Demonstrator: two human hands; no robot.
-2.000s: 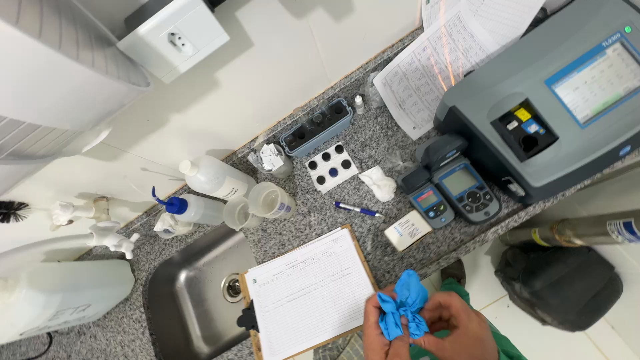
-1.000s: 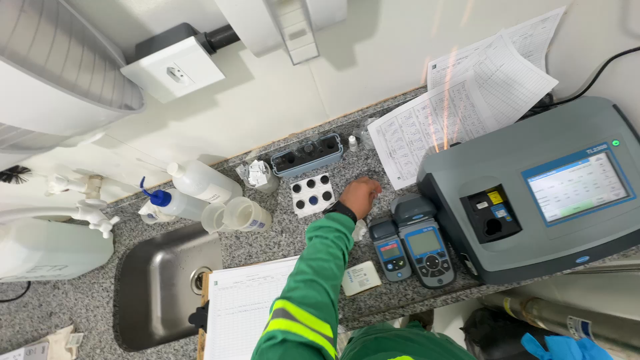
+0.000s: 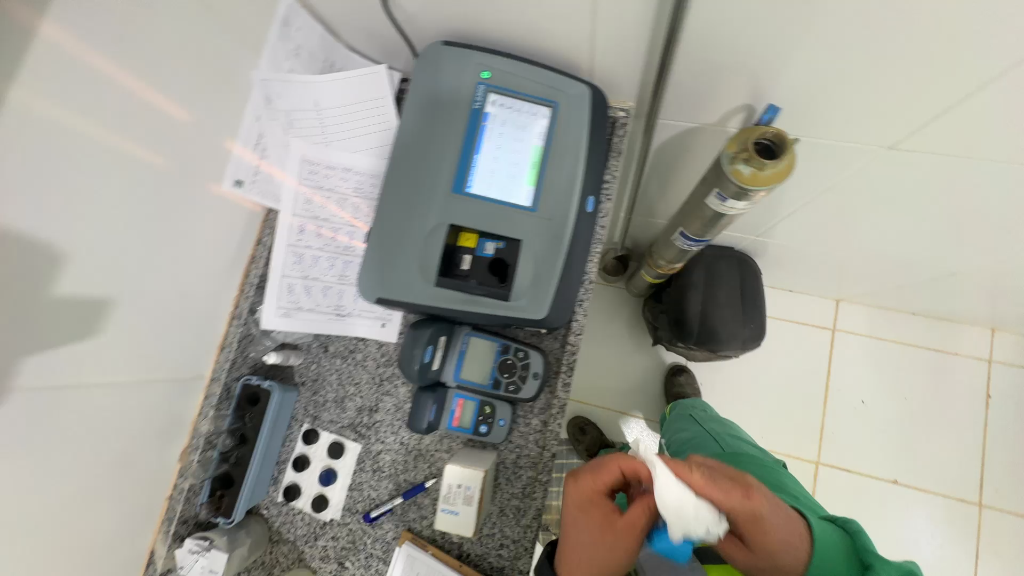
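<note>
Both hands are together at the lower right, over the floor beside the counter. My left hand (image 3: 606, 512) has its fingers closed at the edge of a crumpled white tissue or cloth (image 3: 680, 504). My right hand (image 3: 744, 512) grips the same white piece from the other side. Below it, between the hands, a crumpled blue glove or cloth (image 3: 669, 546) shows in part; which hand holds it is unclear. To the left on the granite counter lie a small white box (image 3: 466, 491), a blue pen (image 3: 399, 501) and a white card with several dark round caps (image 3: 320, 474).
A grey benchtop analyser (image 3: 472, 184) stands beside two handheld meters (image 3: 496, 364). Printed sheets (image 3: 328, 240), a blue-grey vial case (image 3: 256, 448) and a clipboard (image 3: 424, 556) are on the counter. A metal cylinder (image 3: 704, 216) and a black bag (image 3: 708, 304) stand on the floor.
The view has swung right. One hand was reaching onto the counter near the meters; now both hands are together, with white tissue or cloth between them.
</note>
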